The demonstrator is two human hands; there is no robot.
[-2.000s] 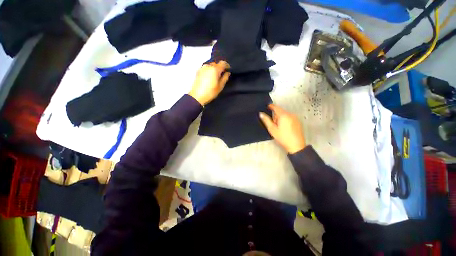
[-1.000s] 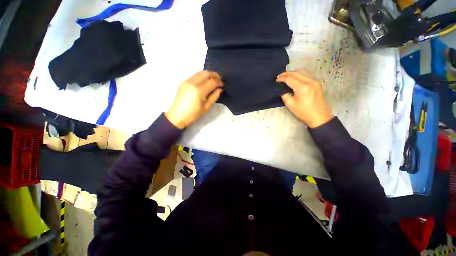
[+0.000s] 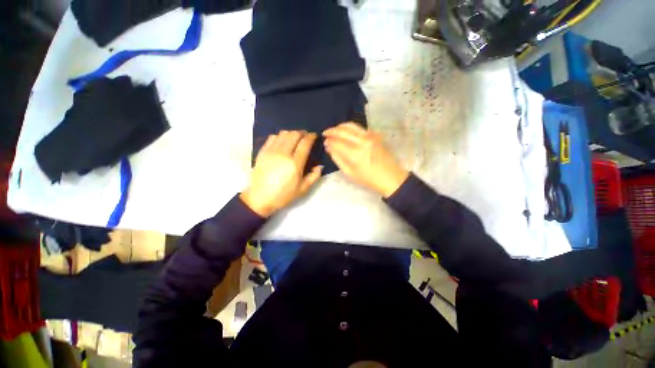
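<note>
Black cut panels (image 3: 305, 54) lie in overlapping layers at the table centre, running away from me. My left hand (image 3: 284, 169) lies flat on the left part of the nearest panel's front edge. My right hand (image 3: 359, 154) lies on its right part, fingers pointing left, close to my left fingers. Both hands cover much of that edge, and neither clearly grips the cloth. A crumpled black bundle (image 3: 104, 129) lies to the left, with a blue strip (image 3: 122, 192) coming out from under it. Another blue strip (image 3: 136, 54) lies behind it.
More black cloth (image 3: 126, 14) lies at the rear left. The metal iron (image 3: 474, 32) is at the rear right. A blue tray (image 3: 578, 172) with shears (image 3: 555, 190) and yellow snips (image 3: 564, 144) is at the right edge. Red crates (image 3: 18, 287) and hanging black cloth (image 3: 97, 287) are low left.
My hands have moved from the panel's sides towards its middle and now nearly meet at the front edge. My right hand no longer holds the right side. The view has shifted.
</note>
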